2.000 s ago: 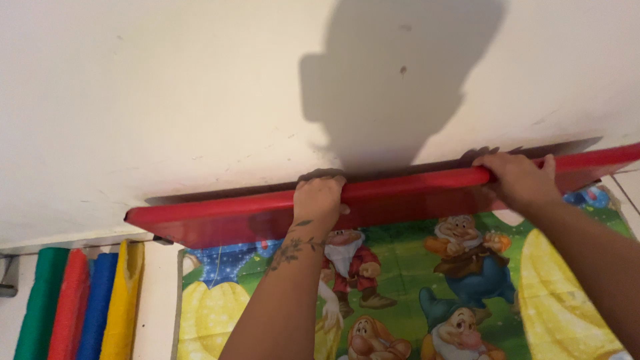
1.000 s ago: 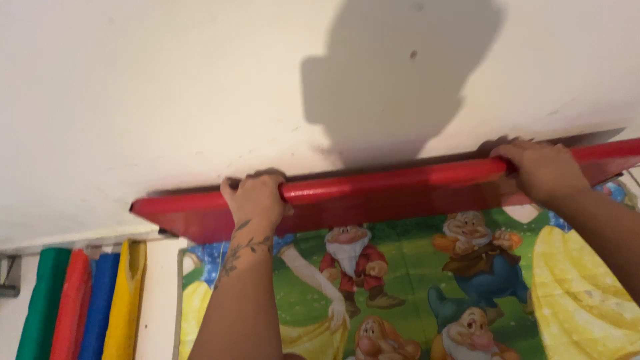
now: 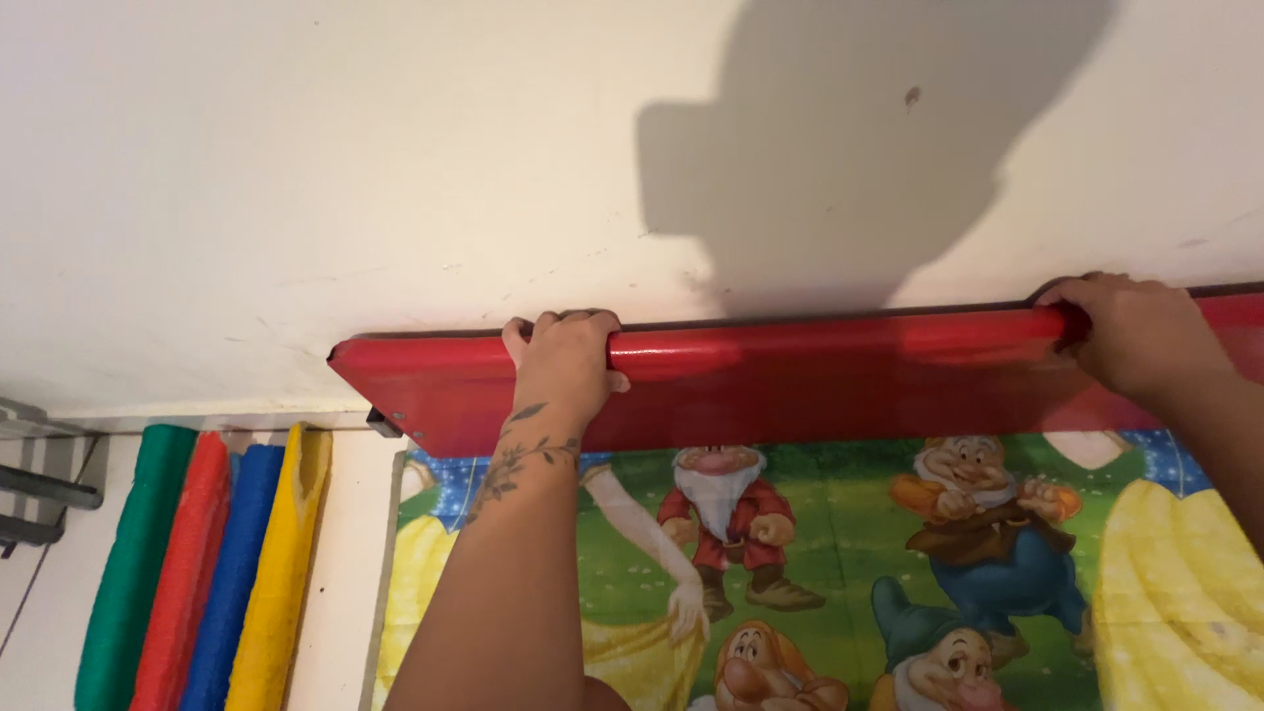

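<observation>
A long red panel with a glossy padded-looking edge (image 3: 810,370) stands on its side against the pale wall. My left hand (image 3: 568,360) grips its top edge left of the middle, fingers over the far side and thumb on the near face. Toward the right, my right hand (image 3: 1126,321) is closed over the same edge; its fingertips are partly hidden behind it. Below the panel a printed sheet with cartoon dwarfs and yellow skirts (image 3: 839,533) lies on the floor, partly covered by my forearms.
Green (image 3: 138,563), red (image 3: 183,573), blue (image 3: 234,573) and yellow (image 3: 276,583) rolls lie side by side on the tiled floor at the left. Dark metal legs (image 3: 44,504) show at the far left. The wall (image 3: 395,168) rises right behind the panel.
My left hand moved left along the panel's edge between the first two frames. The panel now sits closer to the wall, and the dark gap behind it at the right has narrowed.
</observation>
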